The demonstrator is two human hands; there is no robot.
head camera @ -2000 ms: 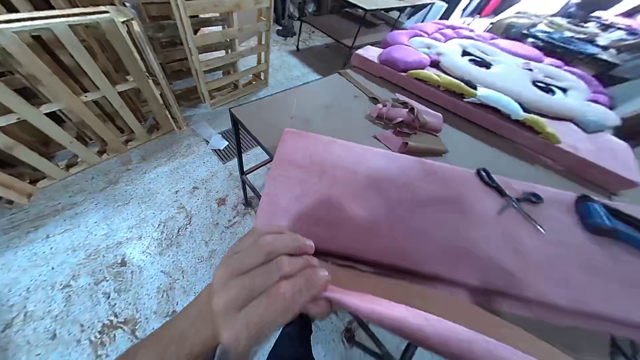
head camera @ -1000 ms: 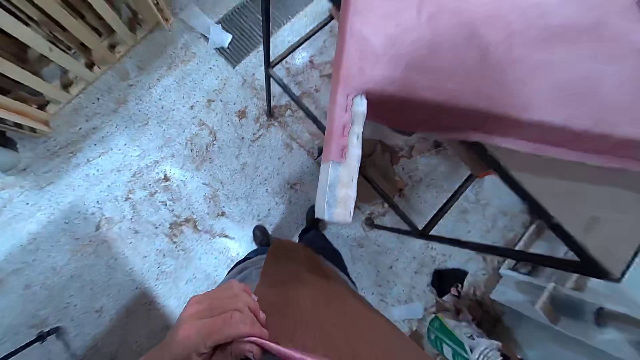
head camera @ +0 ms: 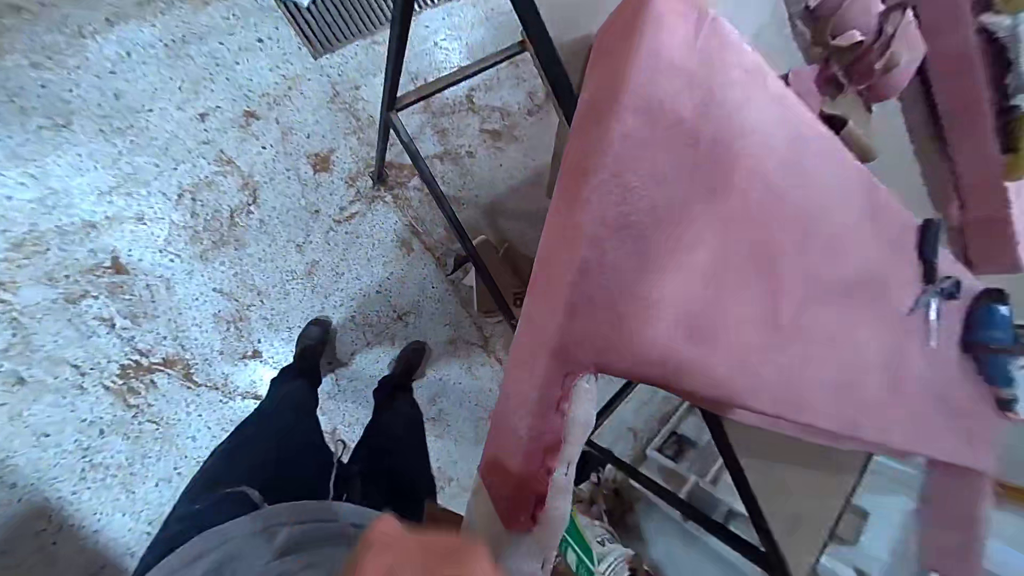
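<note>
A pink upholstered panel (head camera: 720, 240) lies on a table with a black metal frame. Its narrow arm extends toward me, with the pink cover ending above pale padding (head camera: 580, 424) along the edge and at the tip. My left hand (head camera: 420, 548) is a blur at the bottom edge, left of that tip; a small brown piece shows beside it, and the fingers' grip is unclear. My right hand is out of view. Scissors (head camera: 932, 280) rest on the panel's right part, next to a blue and black tool (head camera: 992, 344).
Pink fabric scraps (head camera: 864, 48) lie at the upper right. Black table legs (head camera: 448, 212) stand on the speckled floor near a cardboard piece (head camera: 496, 280). Under the table are a grey tray (head camera: 696, 456) and a green and white bag (head camera: 580, 548). A floor grate (head camera: 344, 24) is at the top.
My left hand, earlier gripping the pink cloth with brown backing, has moved to the bottom centre. The large brown-backed flap seen one second ago is mostly out of view. The view has shifted strongly.
</note>
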